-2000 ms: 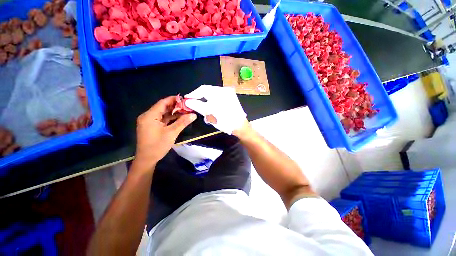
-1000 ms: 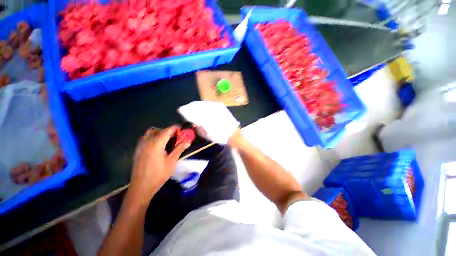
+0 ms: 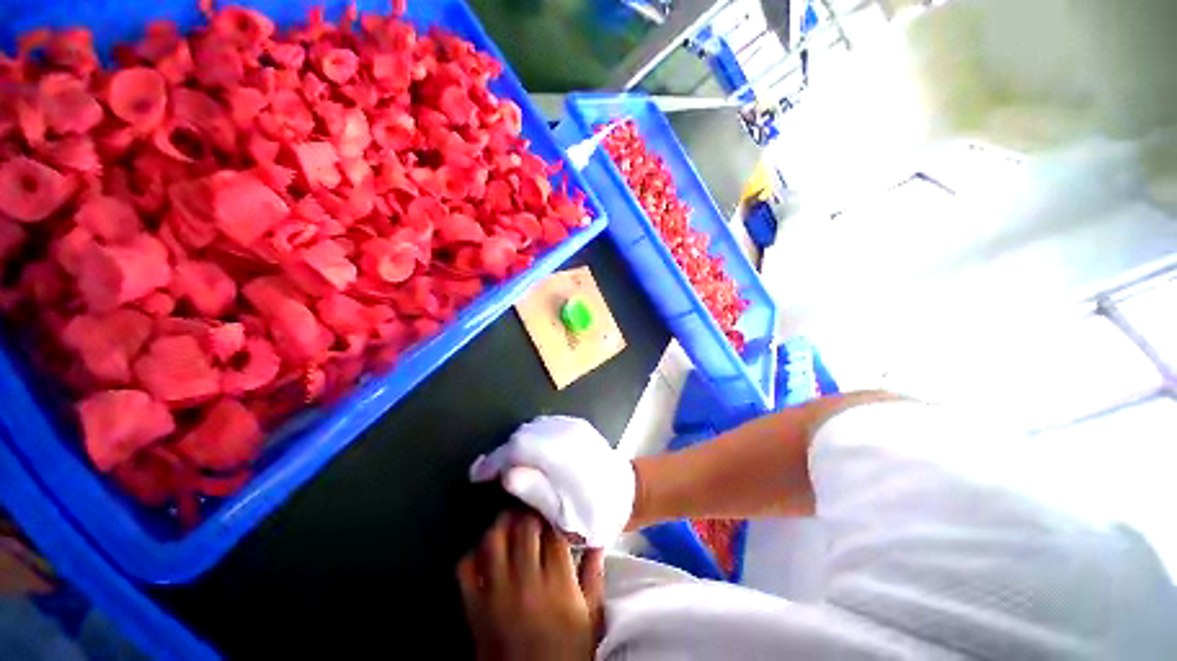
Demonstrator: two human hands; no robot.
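My right hand [image 3: 568, 478], in a white glove, is over the dark bench near its front edge, fingers curled. My bare left hand [image 3: 527, 591] is just below it, touching or nearly touching, cut off by the bottom edge. No part shows between them; what either hand holds is hidden. The green cup [image 3: 577, 314] sits on the cardboard pad [image 3: 553, 344] beyond my right hand. The centre blue bin [image 3: 374, 411] is heaped with red moulded parts [image 3: 245, 207].
The right blue bin [image 3: 759, 375] holds darker red assemblies [image 3: 671, 226]. The rim of the left blue bin [image 3: 97, 568] shows at lower left. A blue crate [image 3: 671, 545] with red parts stands below my right forearm. A white squeeze bottle nozzle may lie between the bins.
The view has turned and moved towards the centre bin, which looks larger. The hands are closer together and lower in view. The red part seen in my left hand no longer shows.
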